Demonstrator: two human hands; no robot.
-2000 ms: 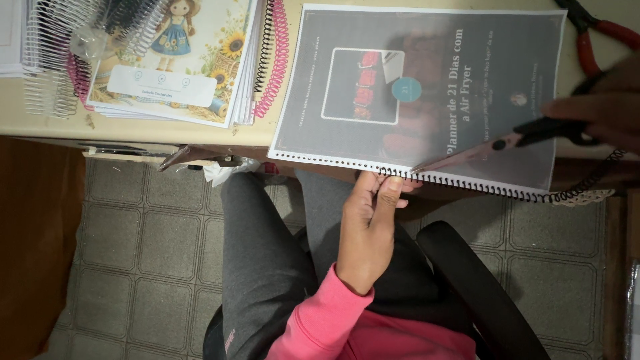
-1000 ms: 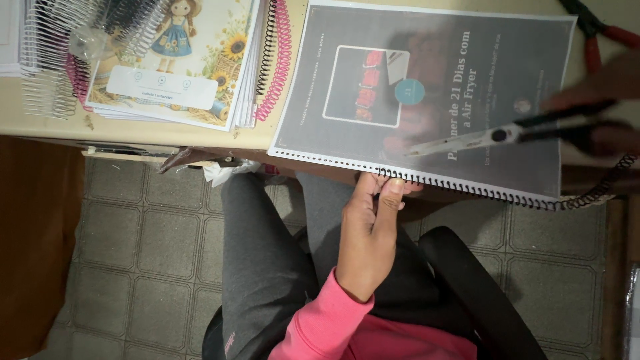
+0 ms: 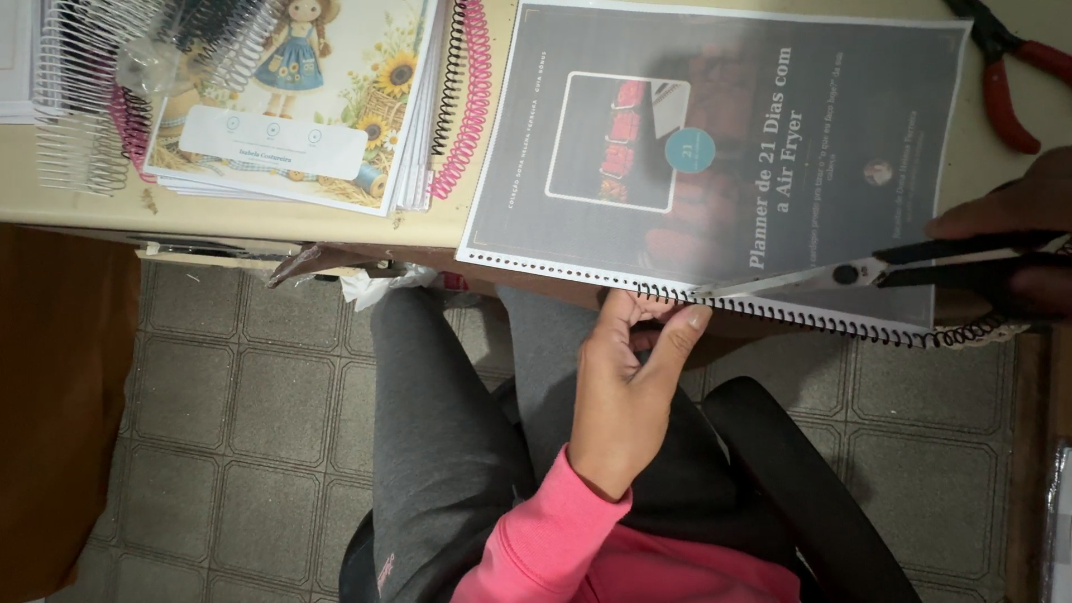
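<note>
A booklet with a clear cover over a dark printed page [image 3: 837, 167] lies on the table, its punched edge towards me. A black plastic spiral binding coil [image 3: 825, 327] runs through the holes on the right part of that edge, and its loose end extends past the booklet's corner. The holes on the left part hold no coil. My left hand [image 3: 632, 377] pinches the coil and edge near the coil's left end. My right hand [image 3: 1022, 226], partly out of view, holds scissors with black handles [image 3: 846, 275], their tips at the coil just beside my left fingertips.
Red-handled pliers [image 3: 1001, 92] lie at the table's upper right. At the left are a stack of printed sheets [image 3: 276, 142], clear coils [image 3: 75, 92] and pink and black coils [image 3: 469, 92]. Below are the table's front edge, my legs, a black chair armrest [image 3: 804, 477] and tiled floor.
The scissors lifted off the coil over the cover one second ago and have come back down, with their tips at the coil. My left hand has stayed at the coil's left end.
</note>
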